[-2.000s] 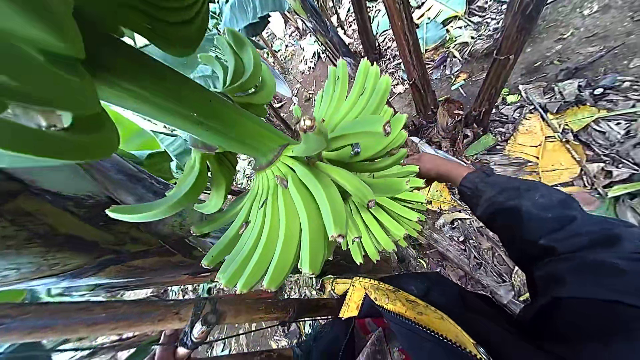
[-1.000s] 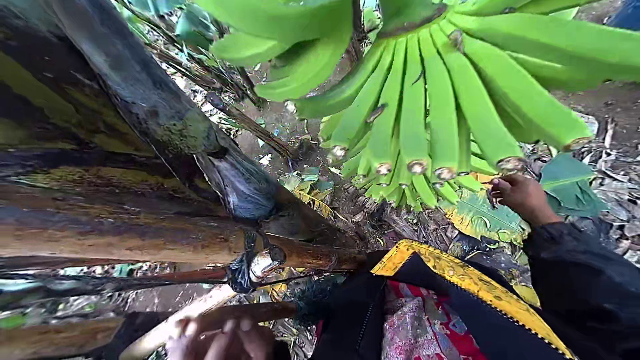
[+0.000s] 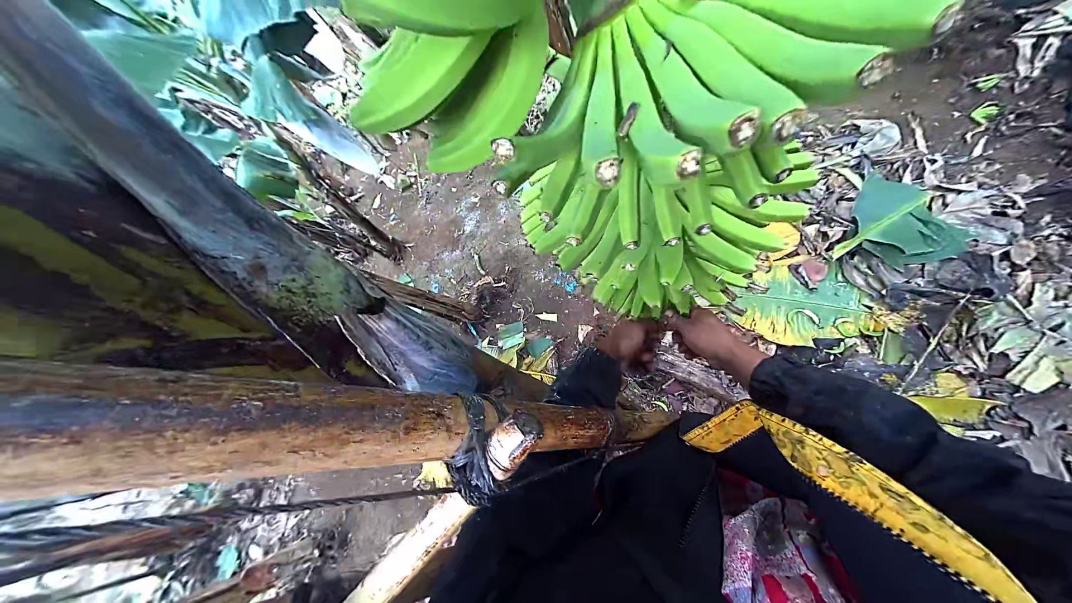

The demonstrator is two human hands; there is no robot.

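Observation:
A large bunch of green bananas (image 3: 645,159) hangs from the top of the head view, its fingers fanned downward with dark dried tips. At the lowest end of the bunch, my left hand (image 3: 632,342) and my right hand (image 3: 702,333) are close together, just under the bottom fruits. Both hands look curled, with the fingertips partly hidden by the bananas and by each other. Whether either one grips something there is not plain. Dark sleeves cover both arms.
A thick banana pseudostem (image 3: 167,251) slants across the left. A wooden pole (image 3: 251,427) crosses below it, tied with black cord (image 3: 476,469) to a lighter pole (image 3: 419,544). Dry leaf litter (image 3: 988,276) and a yellowing leaf piece (image 3: 804,306) lie on the soil.
My left hand has moved from near the poles at the bottom to under the bunch, beside my right hand. The right hand has come in beneath the lowest bananas.

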